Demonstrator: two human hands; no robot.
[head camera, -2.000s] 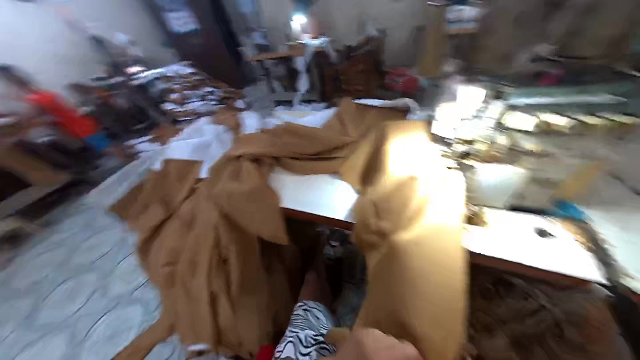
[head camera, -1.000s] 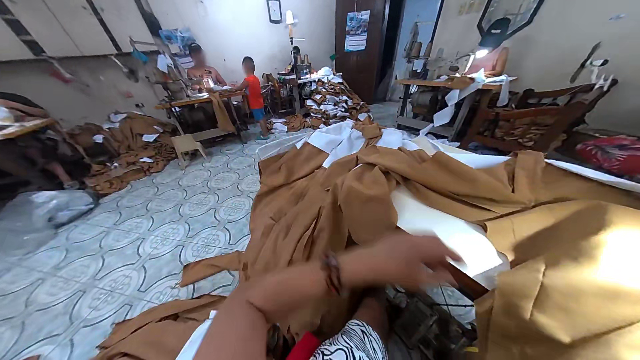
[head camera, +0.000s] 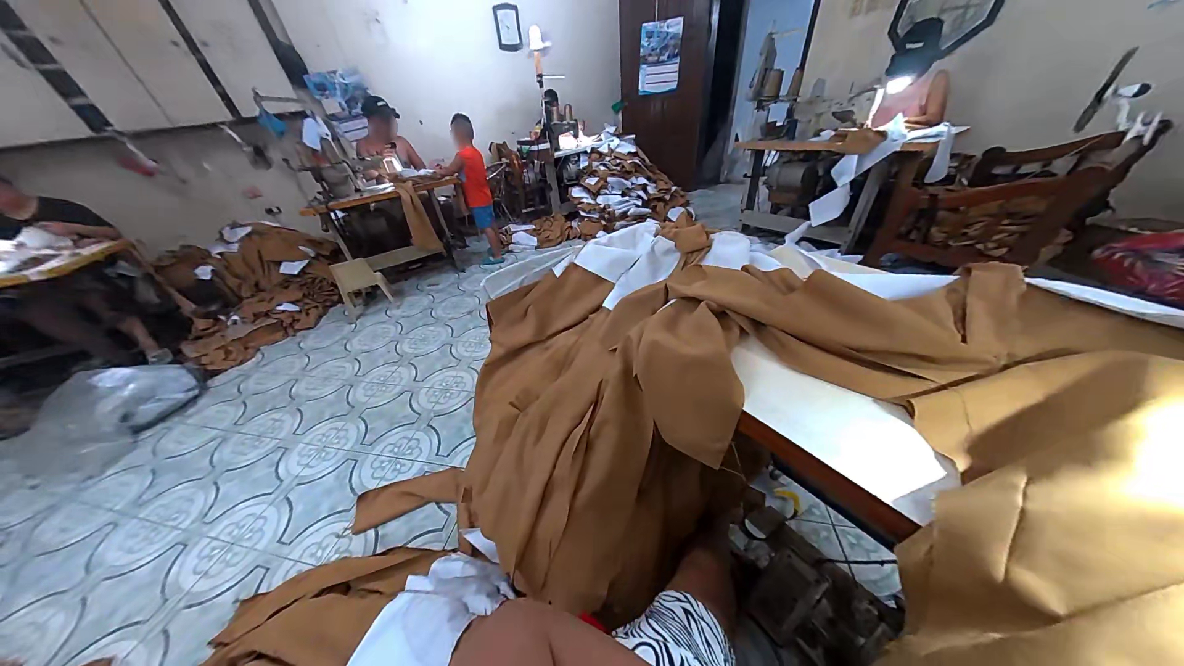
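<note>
Neither of my hands shows in the head view; bare skin at the bottom edge is part of my body, and I cannot tell whether it is arm or leg. Beside it lie a bunched white cloth (head camera: 430, 601) and brown fabric (head camera: 305, 606). Long brown fabric pieces (head camera: 564, 435) hang in folds from the near table, with more brown fabric (head camera: 1064, 518) draped at the right. Part of the white tabletop (head camera: 823, 425) is visible between them. Patterned shorts (head camera: 680, 629) and a bare knee are below, next to a dark machine motor (head camera: 805, 592) under the table.
Several people sit or stand around sewing tables (head camera: 388, 192) at the back and sides. A small stool (head camera: 363, 282), brown fabric heaps (head camera: 268, 287) and a clear plastic bag (head camera: 120, 407) are on the tiled floor. A wooden chair (head camera: 1008, 208) stands at the back right.
The bare arm with a bracelet, reaching over the brown fabric a second ago, no longer shows there. The view has swung since two seconds ago.
</note>
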